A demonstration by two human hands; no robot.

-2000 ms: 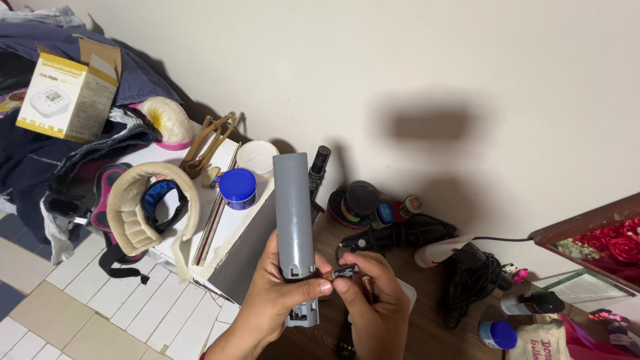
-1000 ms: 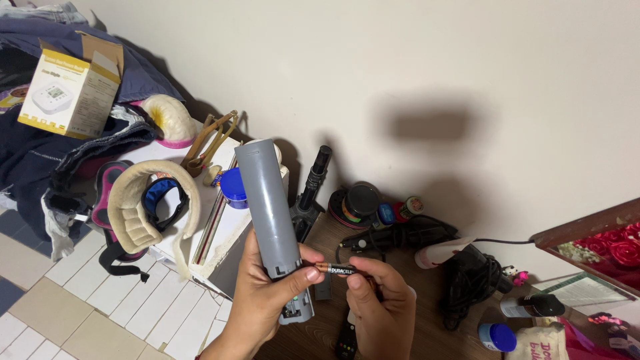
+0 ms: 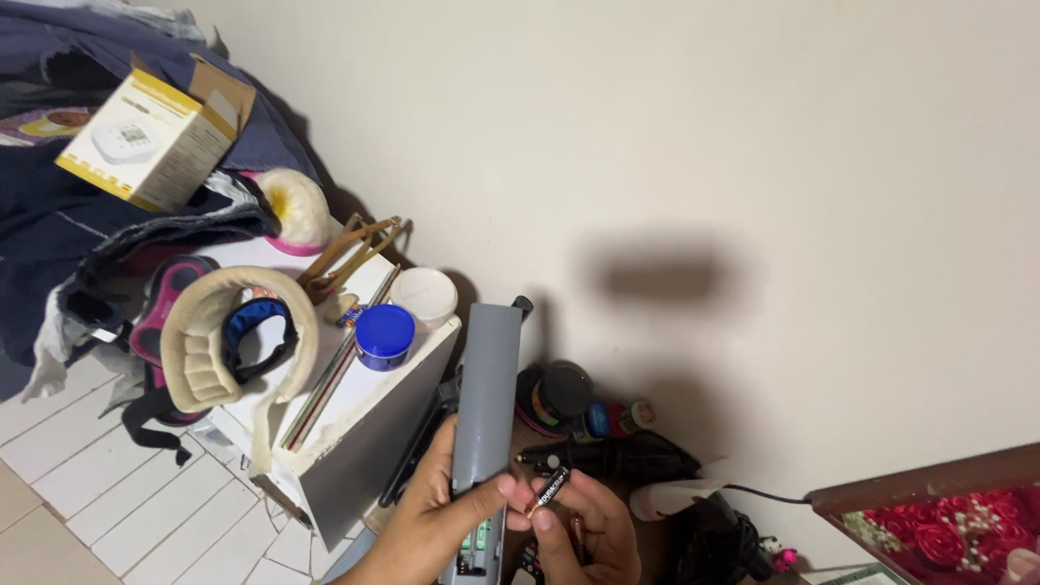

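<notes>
A long grey plastic device [image 3: 487, 390] stands nearly upright in my left hand [image 3: 447, 504], whose fingers wrap its lower part. Near its bottom end an open battery compartment [image 3: 474, 538] shows green and dark parts inside. Just right of the device, my right hand [image 3: 581, 528] pinches a Duracell battery [image 3: 550, 489], black with a copper-coloured end, tilted with that end down toward the left fingertips. Another small copper-coloured item [image 3: 578, 532] shows among the right hand's fingers, partly hidden.
At left a white cabinet [image 3: 366, 406] bears a blue-lidded jar [image 3: 385, 336], a white-lidded jar [image 3: 424, 296] and a beige neck brace [image 3: 191, 357]. Clothes and a yellow-and-white box [image 3: 142, 146] lie behind. Beyond my hands are a black hair dryer or similar item [image 3: 642, 455] and a framed flower display [image 3: 934, 528].
The grey device has gone from leaning to nearly upright. The battery, level one second ago, is now steeply tilted in my right hand.
</notes>
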